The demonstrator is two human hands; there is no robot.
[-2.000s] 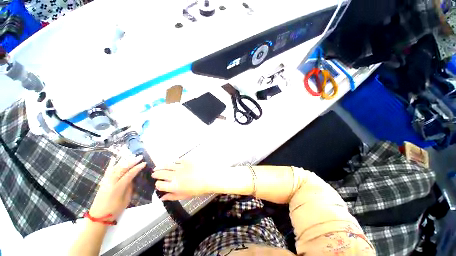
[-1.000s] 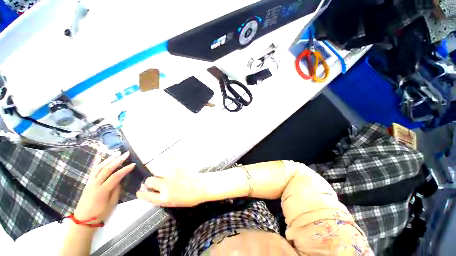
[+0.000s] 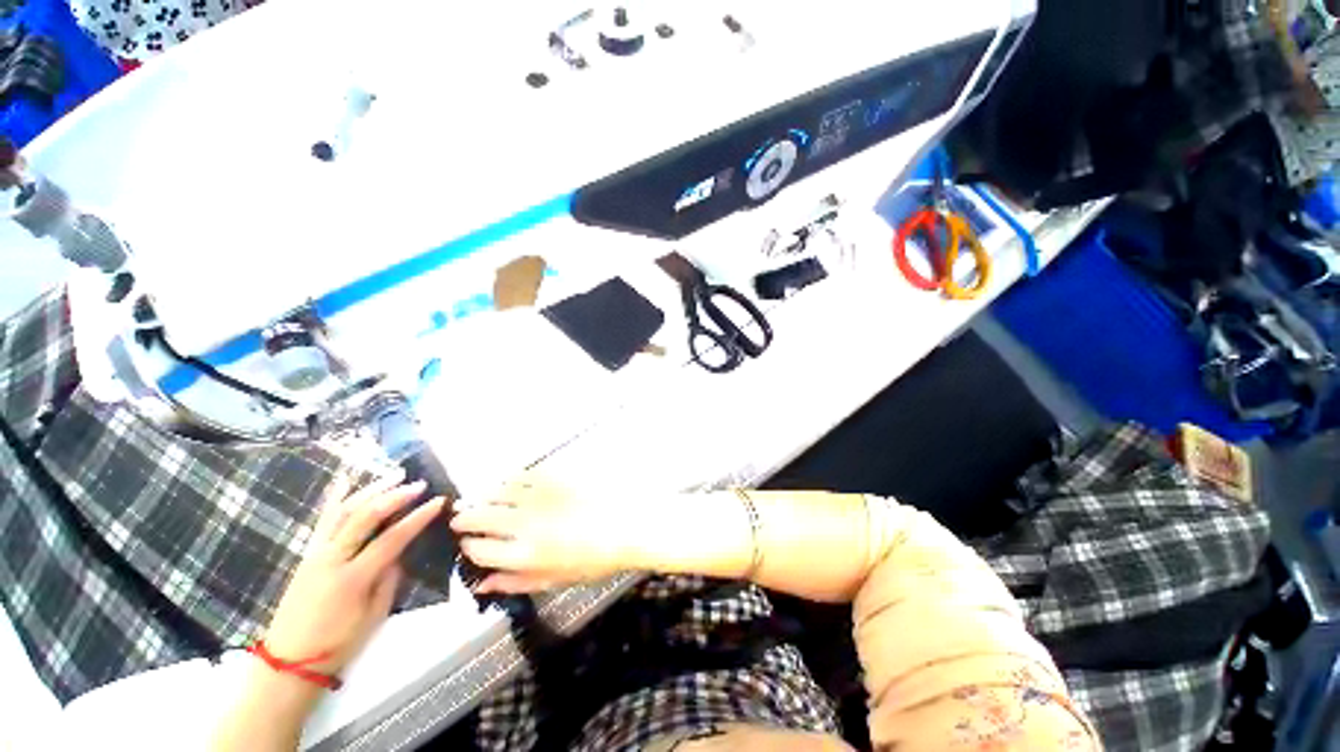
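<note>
A black, grey and white plaid panel (image 3: 206,514) lies on the machine table at the left, under the sewing head. A dark band (image 3: 426,555) runs from the presser foot area (image 3: 385,419) toward the table's front edge. My left hand (image 3: 353,551) lies on the plaid beside the band, fingers spread and pointing at the foot. My right hand (image 3: 537,536) pinches the band's edge just right of my left fingertips. The needle is too small to make out.
The white sewing machine (image 3: 441,132) spans the back. Black shears (image 3: 723,320), a dark flat rectangle (image 3: 610,323), a brown card (image 3: 519,282) and orange-and-red-handled scissors (image 3: 941,253) lie before it. A plaid bundle (image 3: 1132,544) is at my right; a blue bin (image 3: 1095,323) stands beyond.
The view has shifted since a second ago. My right hand has moved closer to the presser foot and my left fingers. Compared with two seconds ago, the hands are in nearly the same place.
</note>
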